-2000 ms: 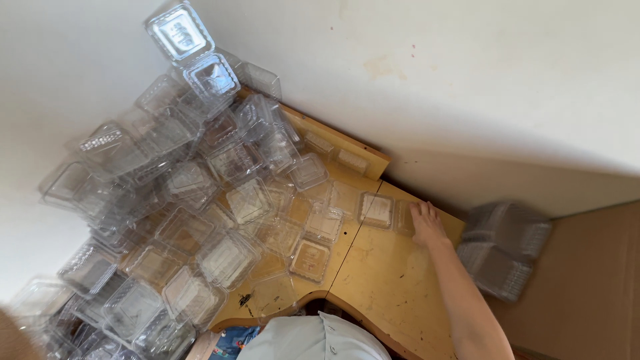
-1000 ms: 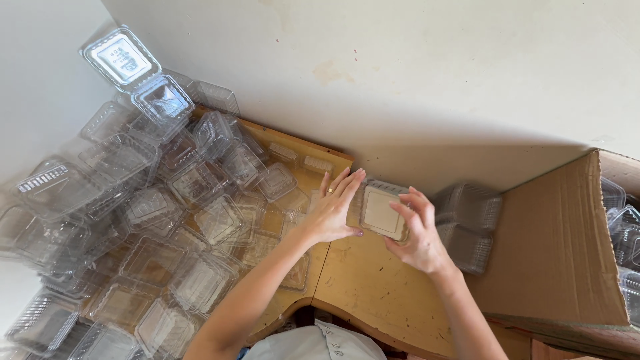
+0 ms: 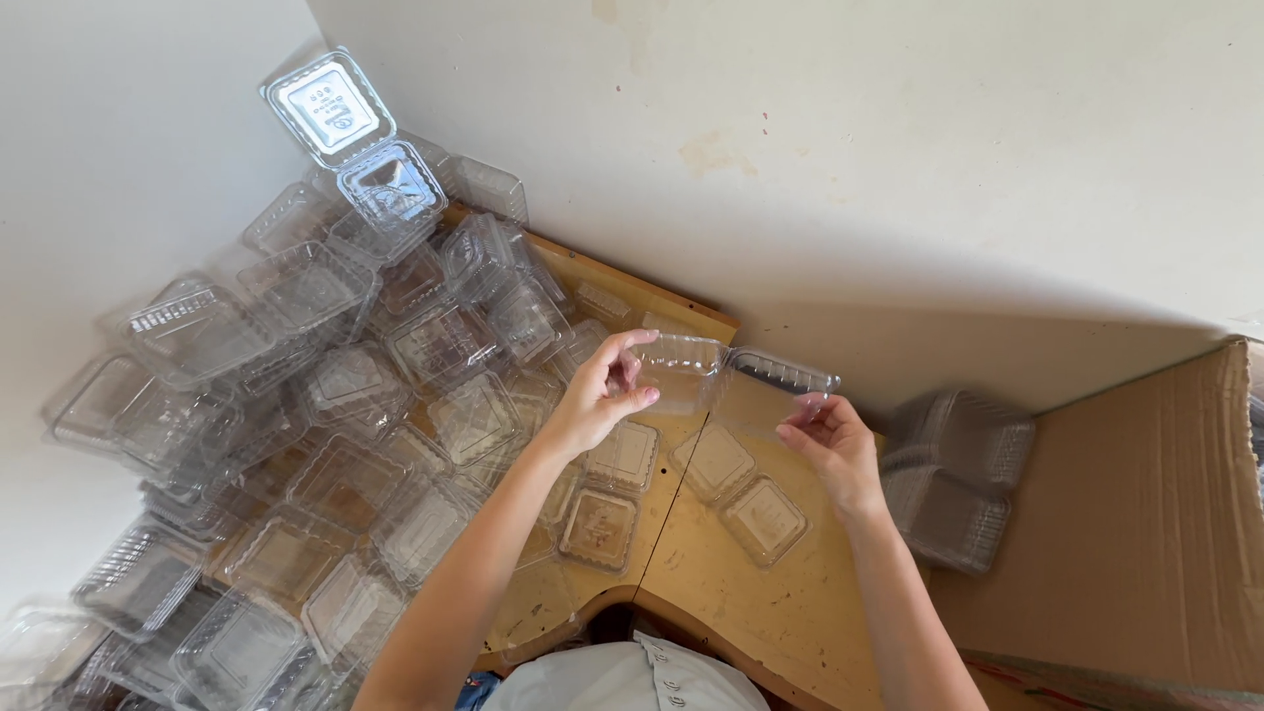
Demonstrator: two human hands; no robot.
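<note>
An unfolded clear plastic clamshell container (image 3: 736,380) is held up over the table between both hands. My left hand (image 3: 602,390) pinches its left edge, and my right hand (image 3: 829,444) grips the lower right edge with fingertips. Below it, another clamshell container (image 3: 741,494) lies opened flat on the yellow wooden table (image 3: 681,563). To the left of that lies one more opened container (image 3: 610,494), at the edge of a large heap of clear containers (image 3: 346,395).
Two stacks of nested containers (image 3: 953,474) stand at the right beside a large cardboard box (image 3: 1106,513). An opened container (image 3: 331,109) stands upright atop the heap, near the wall (image 3: 839,178). The table has a raised wooden back strip (image 3: 632,281).
Both hands now hold an unfolded container; one second ago they were at either side of a container lower over the table. Two seconds ago only my right hand was clearly seen, reaching to the table.
</note>
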